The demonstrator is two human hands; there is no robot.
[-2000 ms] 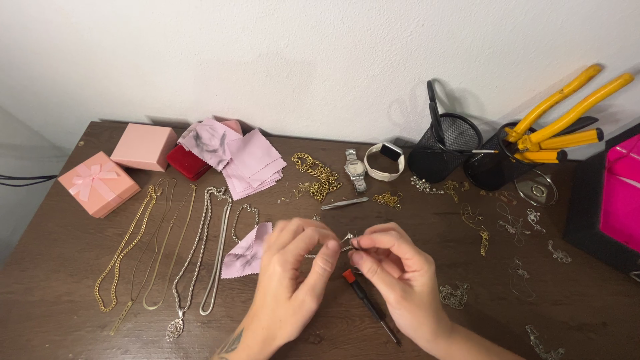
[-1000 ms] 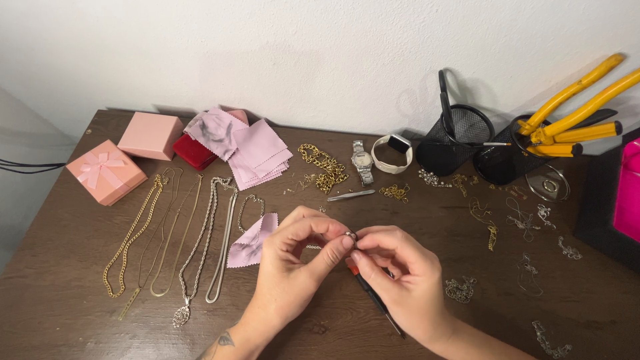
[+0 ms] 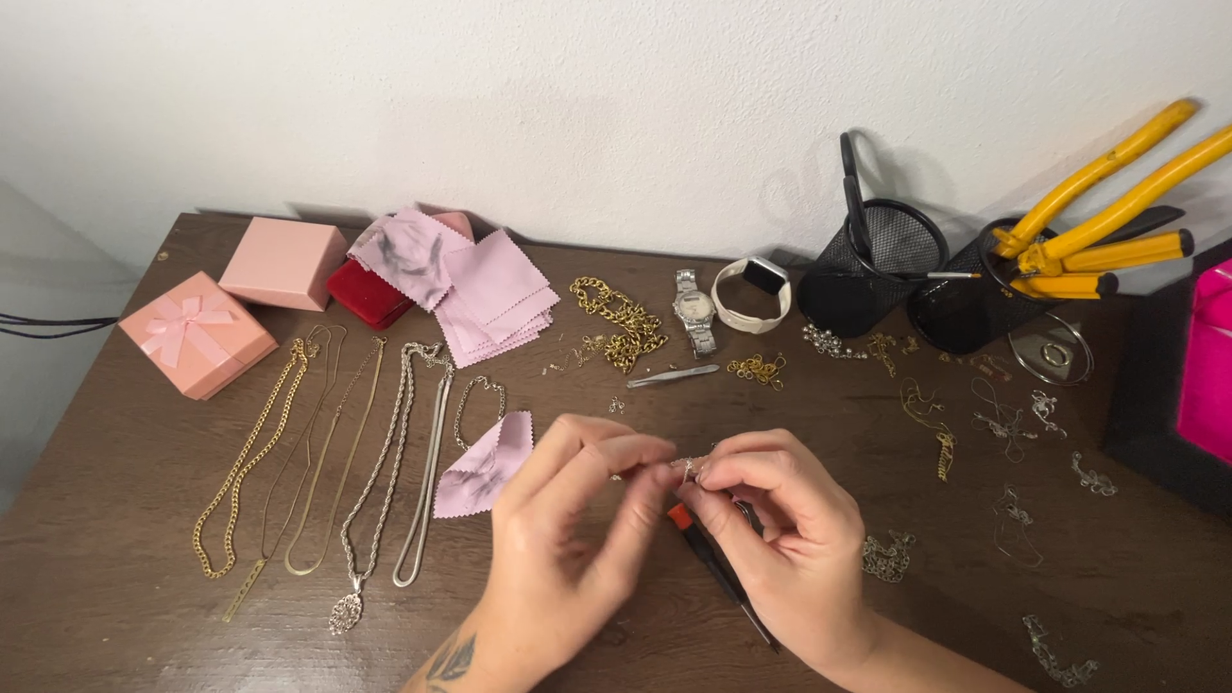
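Observation:
My right hand (image 3: 784, 534) pinches a small silver jewelry piece (image 3: 689, 468) between thumb and forefinger. My left hand (image 3: 582, 539) is raised beside it, its fingertips at the left side of the piece; whether they touch it I cannot tell. Below the hands a black screwdriver with an orange end (image 3: 712, 558) lies on the wooden desk, partly hidden by my right hand. A pink polishing cloth (image 3: 486, 472) with dark smudges lies left of my left hand, against a silver bracelet (image 3: 462, 409). Beyond my hands are metal tweezers (image 3: 672, 376) and gold rings (image 3: 757, 371).
Several necklaces (image 3: 399, 462) lie at left, below pink boxes (image 3: 197, 332) and a red case (image 3: 371, 291). Two watches (image 3: 695, 310) lie near the wall. Mesh cups (image 3: 871, 265) stand at back right, one with yellow-handled tools (image 3: 1116, 188). Silver chains (image 3: 887, 556) are scattered at right.
My fingertips were close together around the small piece a second ago; now the left fingers are looser and slightly apart from the right ones. The things on the desk have stayed in place.

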